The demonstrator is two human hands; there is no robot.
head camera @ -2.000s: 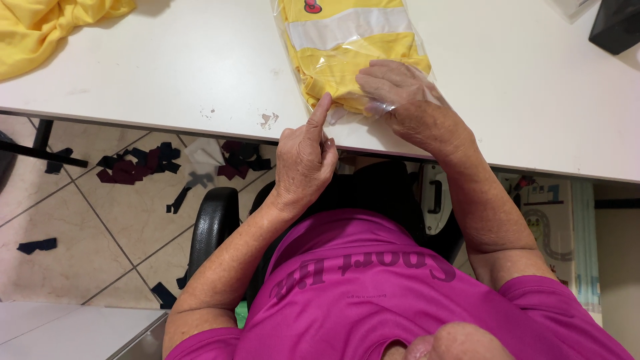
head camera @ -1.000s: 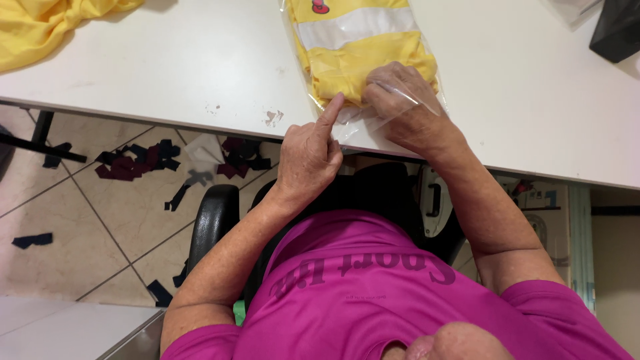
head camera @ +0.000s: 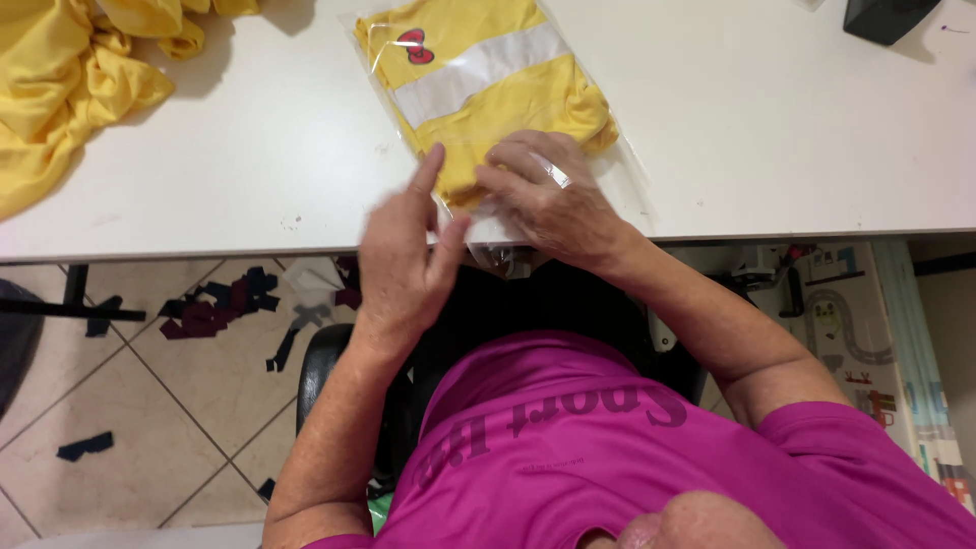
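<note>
A folded yellow garment (head camera: 526, 99) with a white band and a red bow motif lies in a clear plastic bag (head camera: 621, 164) on the white table. The bag's near end reaches the table's front edge. My right hand (head camera: 553, 194) rests on the near right part of the bag, fingers curled at the plastic; a shiny fold of film lies over its fingers. Whether it pinches the film is unclear. At the bag's near left corner my left hand (head camera: 408, 255) is held with fingers spread, slightly blurred, with nothing visible in it.
Loose yellow fabric (head camera: 53, 99) lies on the table (head camera: 762, 137) at the left. A black object (head camera: 888, 19) stands at the far right. Below the front edge are a chair armrest (head camera: 324, 366) and dark fabric scraps (head camera: 217, 305) on the tiled floor.
My left hand has shifted from pointing at the bag's near edge, its fingers now spread wider. My right hand stays on the bag's near part.
</note>
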